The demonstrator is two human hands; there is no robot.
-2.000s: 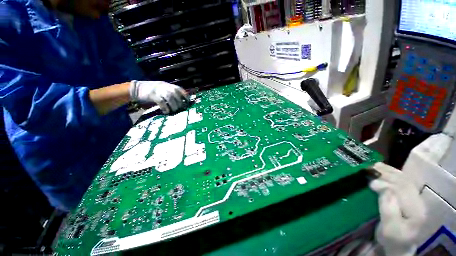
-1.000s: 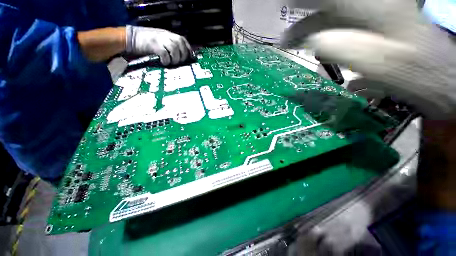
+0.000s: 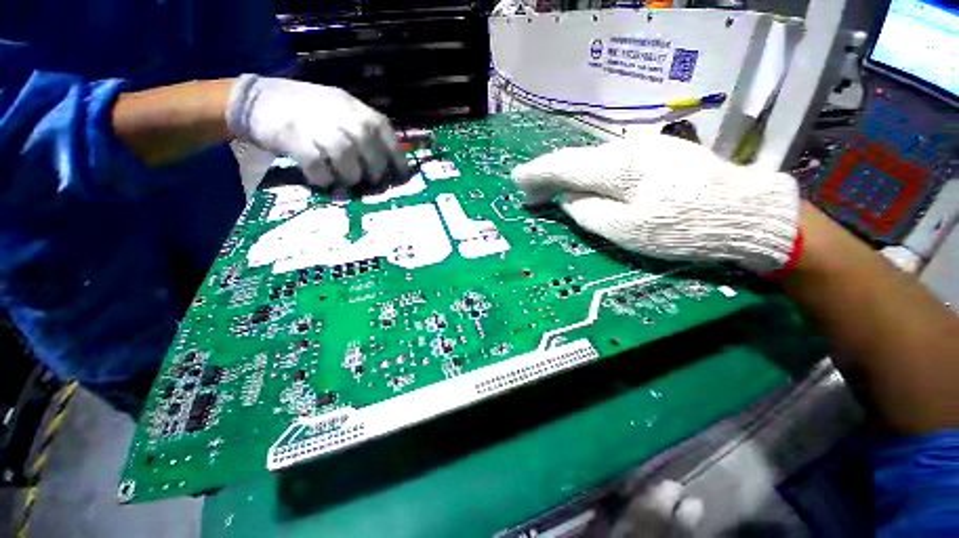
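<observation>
A large populated green circuit board (image 3: 347, 326) with silver-white patches lies tilted over a plain green surface (image 3: 473, 462), with a dark gap under its near edge. My right hand (image 3: 673, 200), in a white knit glove with a red cuff, reaches in from the right over the board's right part. Its fingers point left, low over the board or touching it; nothing shows in them. My left hand (image 3: 673, 510), in a white glove, is blurred and partly cut off at the bottom, below the bench edge; its grip is unclear.
A person in blue stands at the left; their gloved hand (image 3: 326, 131) holds a small dark and orange-red tool (image 3: 415, 143) at the board's far left edge. Behind are a dark rack (image 3: 389, 53), a white machine panel (image 3: 620, 53), a screen (image 3: 925, 42) and a red-blue keypad (image 3: 868, 189).
My right hand has come down from a blurred position above the board's right side. My left hand has gone from the board's right corner to below the bench edge. The view has shifted.
</observation>
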